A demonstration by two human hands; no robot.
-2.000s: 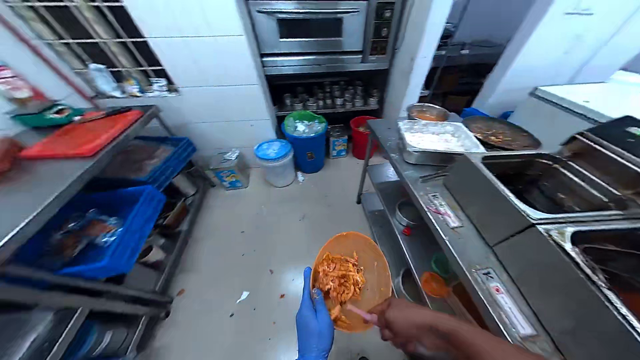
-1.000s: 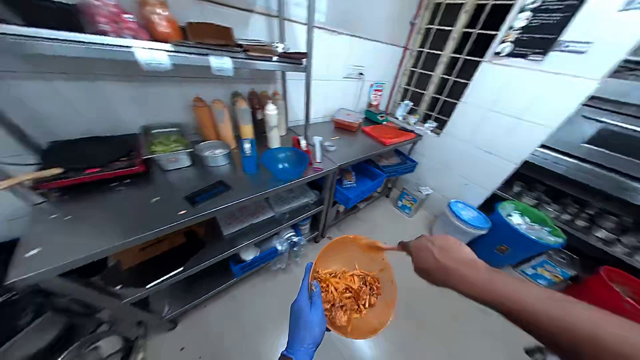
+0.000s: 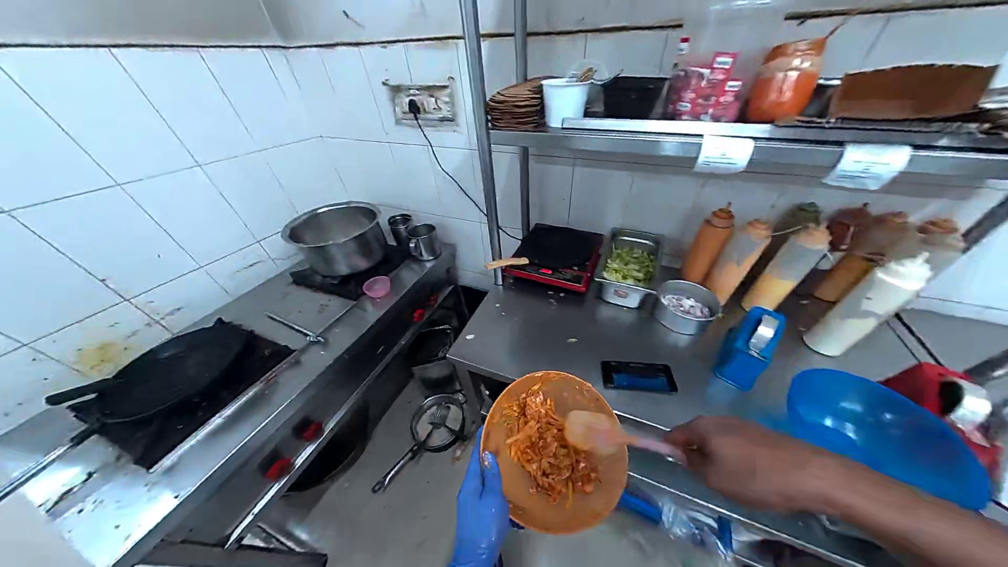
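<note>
My left hand (image 3: 482,504), in a blue glove, grips the near left rim of an orange bowl (image 3: 606,492). Shredded food coated in reddish sauce (image 3: 547,449) lies inside it. The bare right hand (image 3: 728,457) is closed around the pink handle of a spatula (image 3: 598,431), whose blurred head is over the food at the bowl's right side. Both hands are in front of the steel counter's near edge. Beyond the bowl, a dark phone-like device (image 3: 639,376) rests on the steel counter (image 3: 535,323).
A blue basin (image 3: 882,433) and squeeze bottles (image 3: 776,268) stand at right. Further back are a red induction cooktop (image 3: 555,256), a tray of chopped greens (image 3: 629,268) and a small steel bowl (image 3: 687,307). On the left stove are a black pan (image 3: 177,370) and large pot (image 3: 337,240).
The view has swung far left, from the oven side to the stove corner. The bowl stays in my left hand; the spatula head, hard to see a second ago, now shows over the food.
</note>
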